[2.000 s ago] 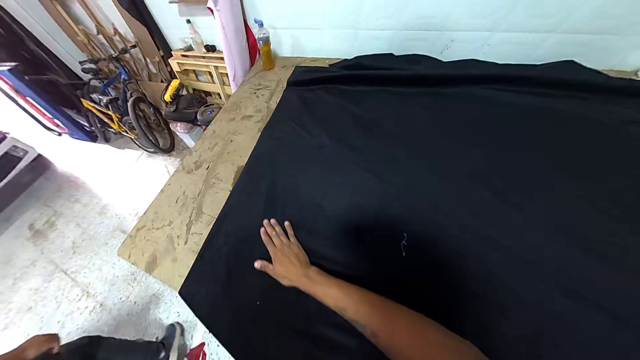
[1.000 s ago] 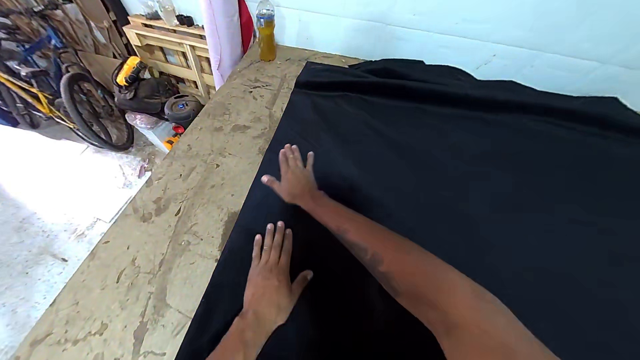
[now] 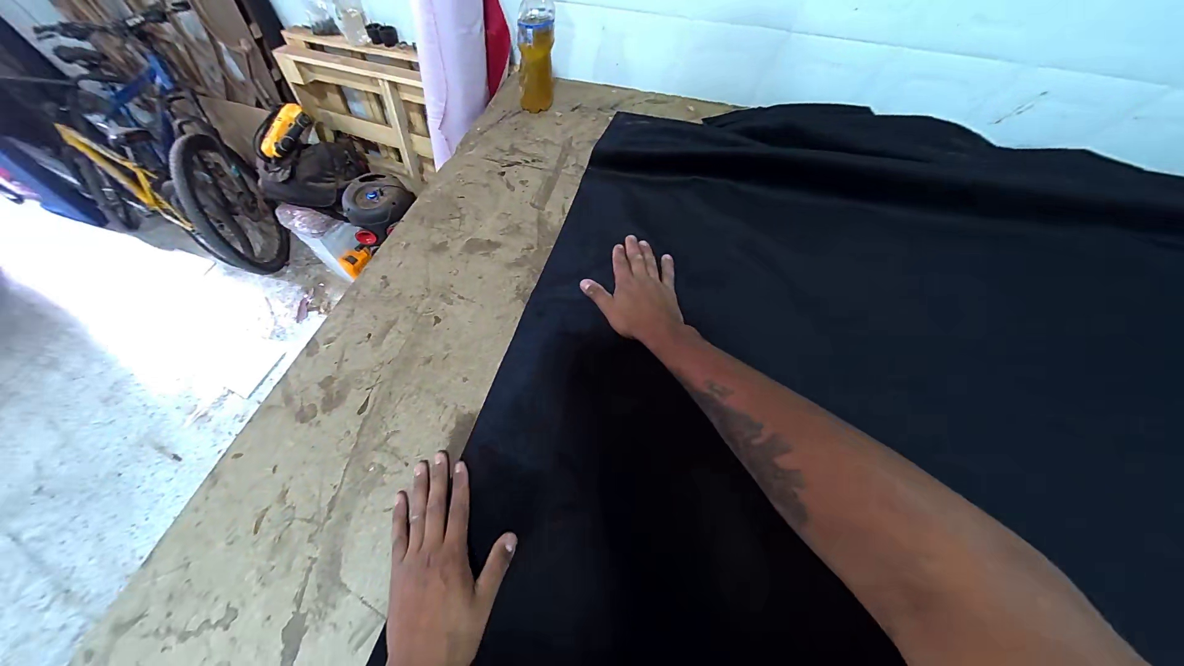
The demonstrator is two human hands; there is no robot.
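A wide black cloth (image 3: 888,351) lies over a worn wooden table (image 3: 370,388), its straight left edge running diagonally across the tabletop. My right hand (image 3: 640,294) rests flat on the cloth near that edge, fingers spread, holding nothing. Lower and to the left, my left hand (image 3: 439,569) lies palm down across the cloth's edge, its fingers over the bare wood and its thumb over the cloth. Along the far side the cloth is bunched in folds against the pale wall.
A plastic bottle of amber liquid (image 3: 536,60) stands at the table's far corner beside hanging pink fabric (image 3: 444,69). Beyond the left edge are a bicycle (image 3: 227,199), a wooden pallet (image 3: 370,97), a black bag (image 3: 314,174) and a yellow tool (image 3: 285,129).
My left hand, on the cloth a second ago, has shifted left onto its edge. Only one hand was on the cloth two seconds ago. The view has moved closer to the table's left side.
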